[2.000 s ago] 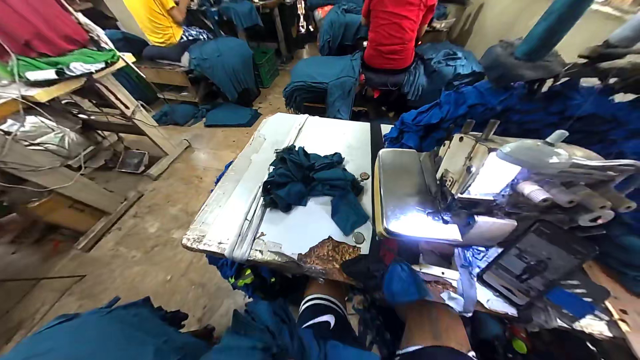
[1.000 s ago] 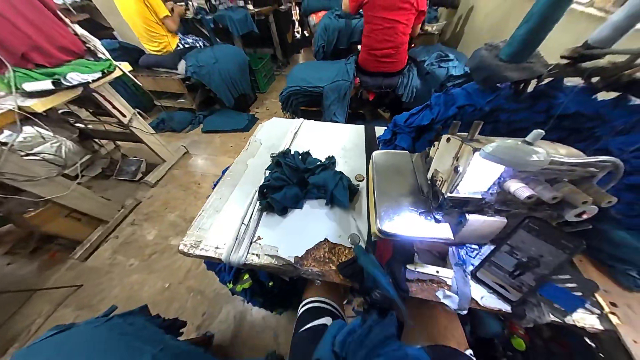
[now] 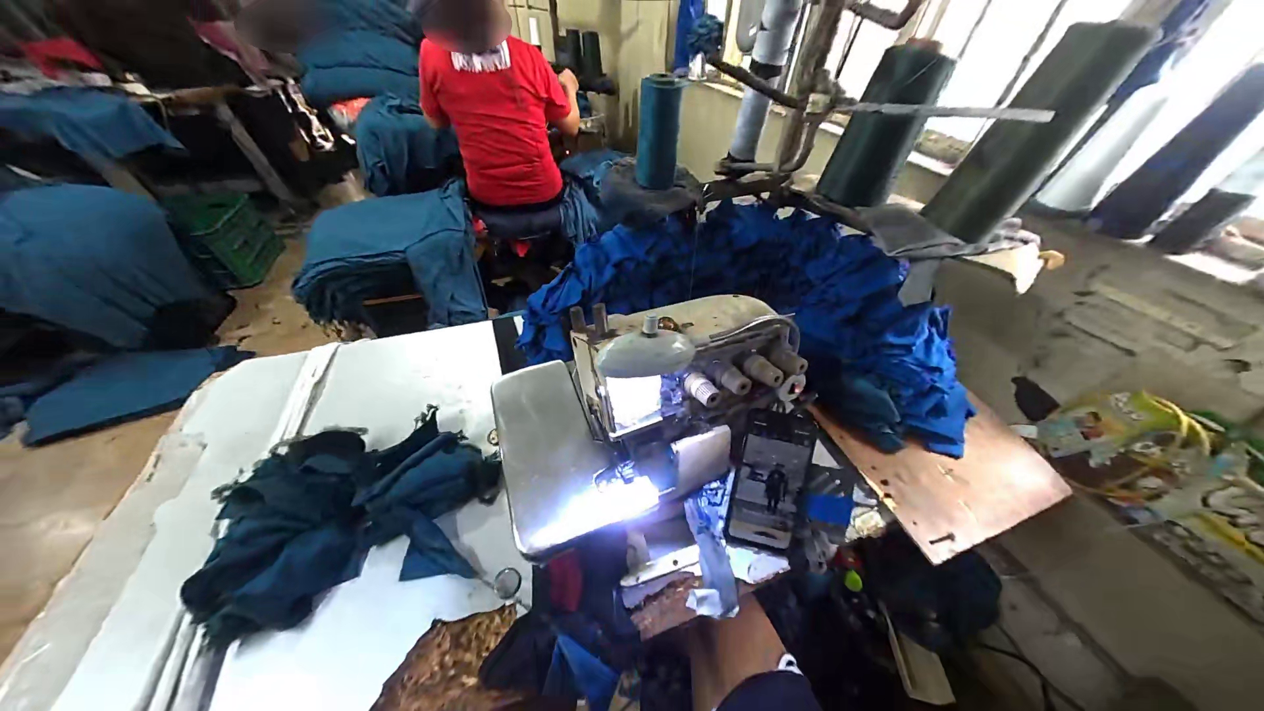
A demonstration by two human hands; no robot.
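A bare forearm (image 3: 736, 647) with a dark cuff, which looks like my right one, comes in at the bottom; its hand is hidden at the table edge below the overlock sewing machine (image 3: 681, 365). My left hand does not show. Dark and blue cloth (image 3: 583, 667) hangs at the front edge beside the forearm. The machine's lamp lights its metal plate (image 3: 558, 459). A pale fabric strip (image 3: 713, 563) hangs in front of the machine. On the white table (image 3: 405, 380) left of it lies a crumpled heap of dark teal fabric pieces (image 3: 296, 523).
A phone (image 3: 772, 479) stands tilted at the machine's right. Bunched blue fabric (image 3: 750, 257) lies behind it, near a bare wooden board (image 3: 948, 484). Large thread cones (image 3: 889, 123) stand at the back right. A person in a red shirt (image 3: 499, 118) sits beyond, beside stacked teal fabric (image 3: 385, 247).
The view has swung up and to the right. The striped cuff and forearm seen at the table's front edge earlier are out of sight. The teal heap remains on the table.
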